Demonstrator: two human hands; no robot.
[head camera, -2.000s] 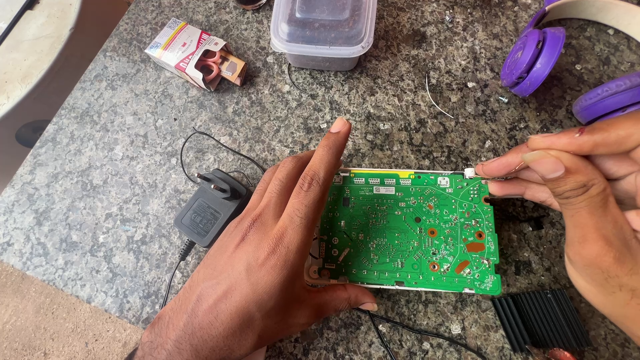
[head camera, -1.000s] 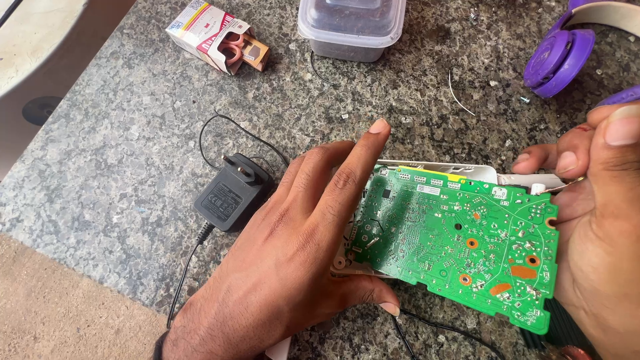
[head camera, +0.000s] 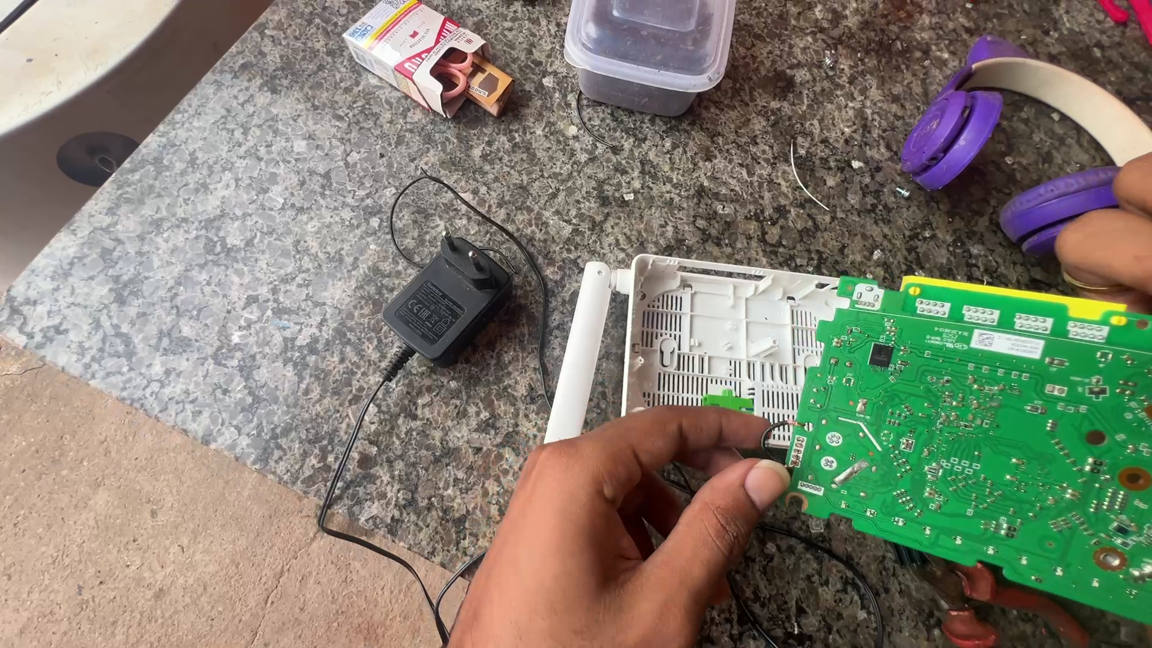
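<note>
A green circuit board (head camera: 972, 432) lies tilted over the right part of a white vented plastic router housing (head camera: 720, 333), whose white antenna (head camera: 580, 351) points down at its left side. My left hand (head camera: 648, 513) has thumb and index finger at the board's left edge, beside a thin black wire (head camera: 776, 432) that meets the board there. Whether the fingertips pinch the wire or the board edge is not clear. At the right frame edge my right hand (head camera: 1102, 243) is partly cut off, its curled fingers near the board's yellow-strip edge; its grip is hidden.
A black power adapter (head camera: 450, 301) with its cable lies left of the housing. Farther back are a small cardboard box (head camera: 414, 54), a lidded plastic container (head camera: 648, 54) and purple headphones (head camera: 954, 135). Red-handled pliers (head camera: 976, 594) lie partly under the board, near black cable loops.
The board has shifted right relative to the housing, exposing the housing's vented inside and antenna. My left hand has moved from spanning the board to its left edge. The view has shifted.
</note>
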